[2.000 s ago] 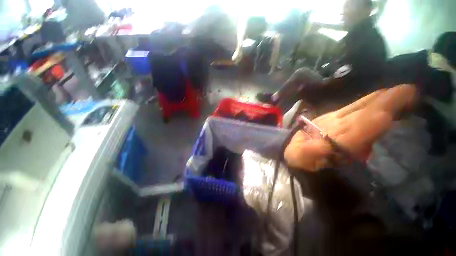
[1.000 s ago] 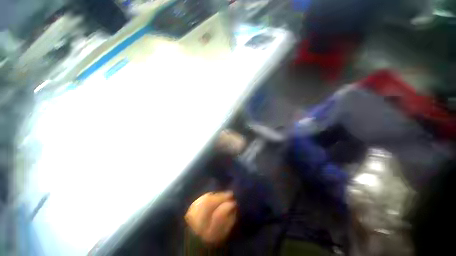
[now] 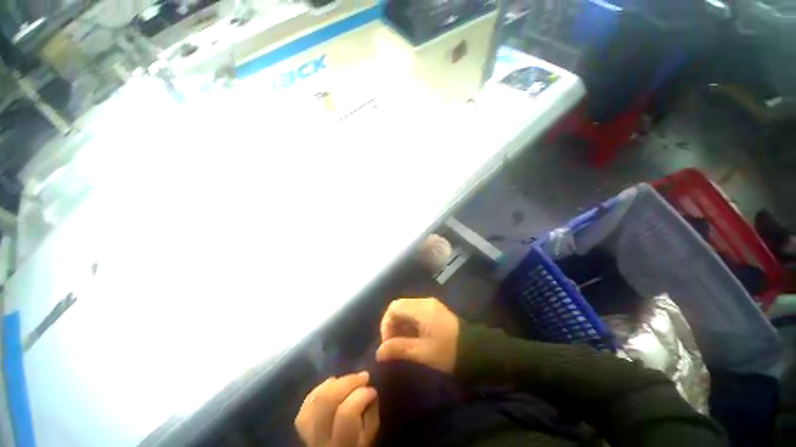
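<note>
My left hand and my right hand are close together over my lap, just in front of the table's front edge. Dark fabric lies between and below them, and the fingers of both hands are curled onto it. Its outline is lost against the dark clothing. The cream sewing machine with a blue stripe and partly visible lettering stands at the back of the white machine table. Its needle area is lost in glare.
A blue basket with a pale liner stands at the right. A shiny pale garment hangs on it. A red basket is behind. A thin dark item lies at the table's left. A red stool stands farther off.
The view has swung left and down from the baskets to the table and lap. My right hand, earlier raised near the basket, is now beside my left hand at the dark fabric.
</note>
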